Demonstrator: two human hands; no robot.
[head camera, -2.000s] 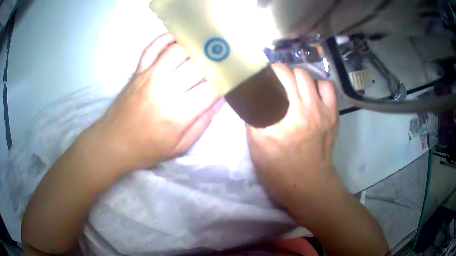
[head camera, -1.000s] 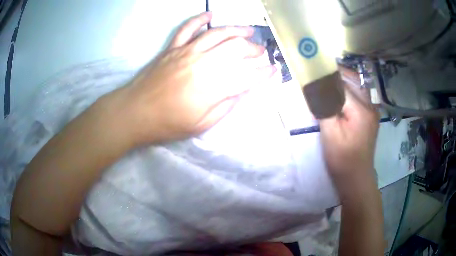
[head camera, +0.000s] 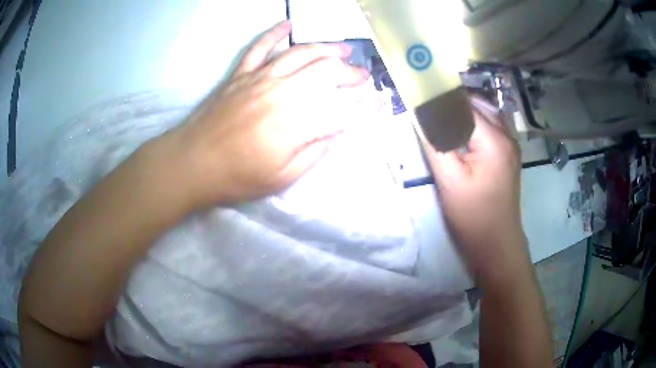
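Note:
A large pale grey-white cloth lies bunched on the white table and hangs over its near edge. My left hand lies flat on the cloth with fingers spread, left of the needle plate. The cream-yellow bar with a blue ring mark and a brown rounded end hangs over the work. My right hand is right of the bar and partly behind its brown end; its fingertips are hidden, so I cannot tell if they hold anything. The presser foot and needle cannot be made out.
The cream sewing machine head fills the upper right, with small metal parts beside the bar. The white table spans the left and back. Dark, cluttered items stand beyond the table's right edge. Lamp glare washes out the upper middle.
Since two seconds ago, my right hand has moved right, off the cloth. My left hand has spread and moved right. The bar appears further right, uncovering part of the needle plate.

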